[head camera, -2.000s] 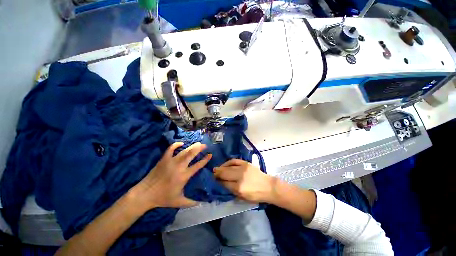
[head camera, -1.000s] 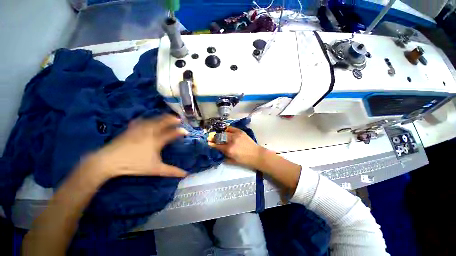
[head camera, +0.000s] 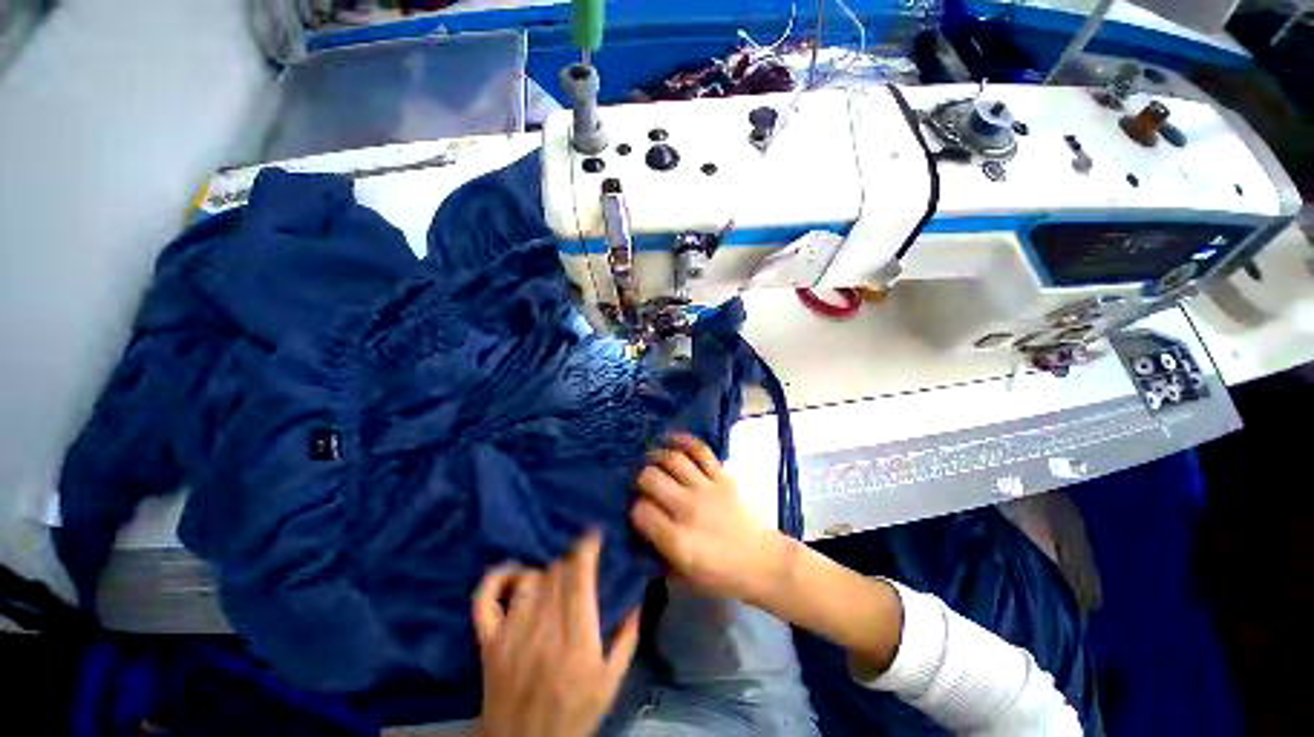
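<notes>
The navy garment (head camera: 418, 475) lies crumpled left of and under the white sewing machine's (head camera: 721, 173) head, and hangs over the front table edge. Its shirred section (head camera: 504, 360) runs up to the needle area (head camera: 656, 324), which is lit bluish-white. A thin dark strip (head camera: 788, 446) hangs right of the needle over the table edge. My right hand (head camera: 699, 518) has its fingers curled on the garment's right edge, below the needle. My left hand (head camera: 555, 641) is slightly blurred on the cloth near the lap, fingers spread; whether it grips cloth is unclear.
Bobbins in a dark tray (head camera: 1164, 372) sit at the table's right end. A pale ruler strip (head camera: 980, 458) runs along the front edge. Red scissor loops (head camera: 829, 301) show under the machine arm. A clear grey tray (head camera: 404, 98) is behind left. Navy cloth (head camera: 951, 612) lies right of the legs.
My right hand has moved from beside the presser foot down to the garment's right edge. My left hand has moved down and right. The garment is spread flatter and reaches further over the front edge.
</notes>
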